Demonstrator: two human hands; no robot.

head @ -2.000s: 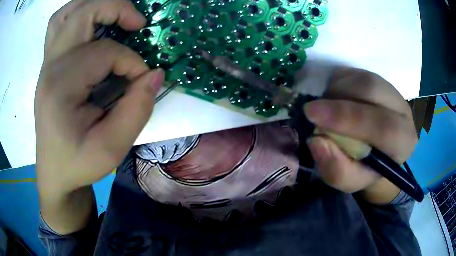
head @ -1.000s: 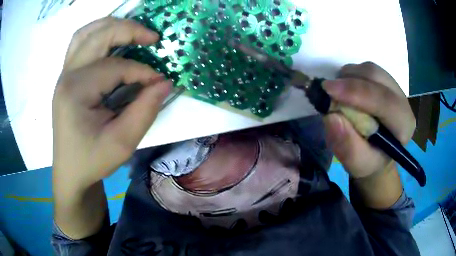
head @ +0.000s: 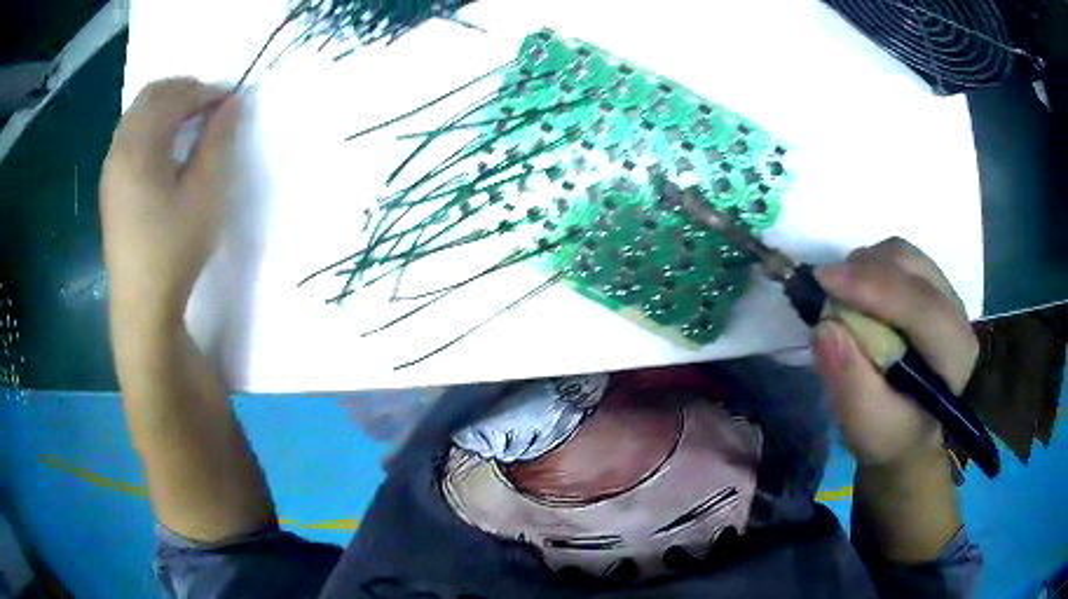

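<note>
The green PCB panel (head: 656, 252) lies tilted on the white paper, with several dark lead wires (head: 451, 240) trailing from its left side. My right hand (head: 896, 339) holds the soldering iron (head: 861, 334) like a pen; its blurred tip is over the middle of the panel, and contact cannot be told. My left hand (head: 176, 199) is at the far left, away from the panel. Its thumb and finger pinch the end of a dark wire that runs up to the wire bundle (head: 375, 18) at the top edge.
The white paper (head: 305, 339) lies under the panel on a dark green bench (head: 59, 234). A black round ringed guard (head: 937, 41) is at the top right. My clothed lap is below the paper's front edge, over a blue floor (head: 82, 439) with yellow lines.
My left hand has left the panel's left side, moved left and pinched a wire end. The wires and bundle have come into view. The iron remains over the panel. The view has shifted.
</note>
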